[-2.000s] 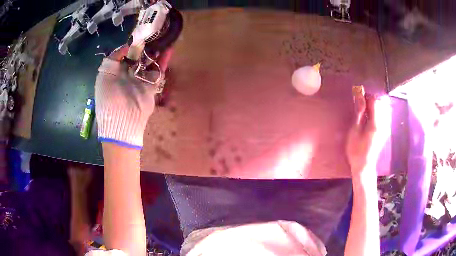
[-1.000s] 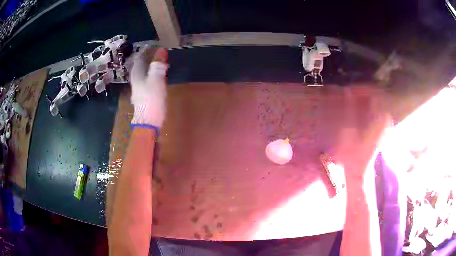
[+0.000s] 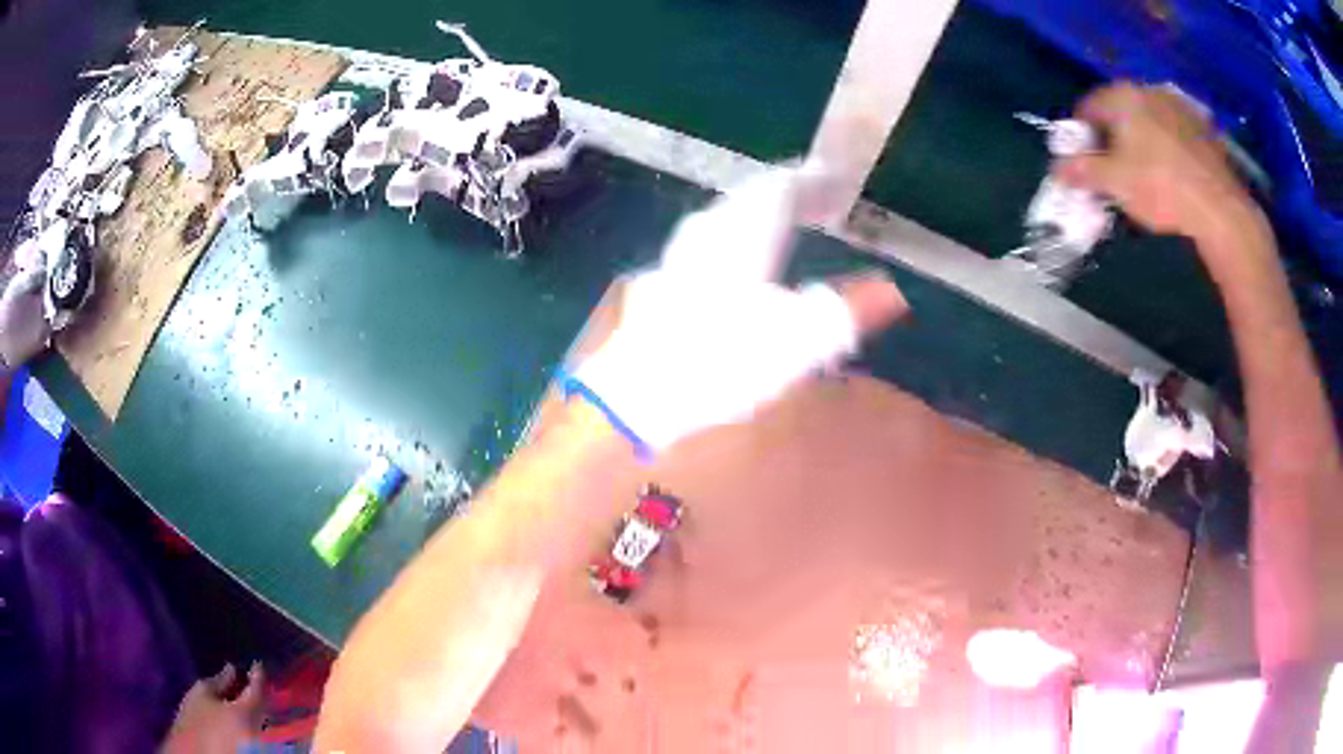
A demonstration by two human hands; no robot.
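My right hand [image 3: 1164,162], bare, grips a white toy scooter [image 3: 1068,221] at the upper right, above the green belt beyond the metal rail. My left hand [image 3: 722,317], in a white knit glove with a blue cuff, is blurred over the board's far left edge, fingers apart, with nothing seen in it. Another white scooter [image 3: 1167,435] stands at the board's far right edge. The white glue bottle [image 3: 1019,657] lies in glare at the board's near right.
White scooters [image 3: 442,133] stand clustered at the far left, with more [image 3: 103,162] on cardboard [image 3: 162,295]. A red labelled block [image 3: 638,545] lies on the brown board [image 3: 913,501], a green marker or lighter [image 3: 358,513] left of it. Another person's hand [image 3: 218,717] shows lower left.
The view has swung left. My right hand has moved from the board's right side to the far belt and taken hold of a scooter. My left hand has moved away from the scooter cluster.
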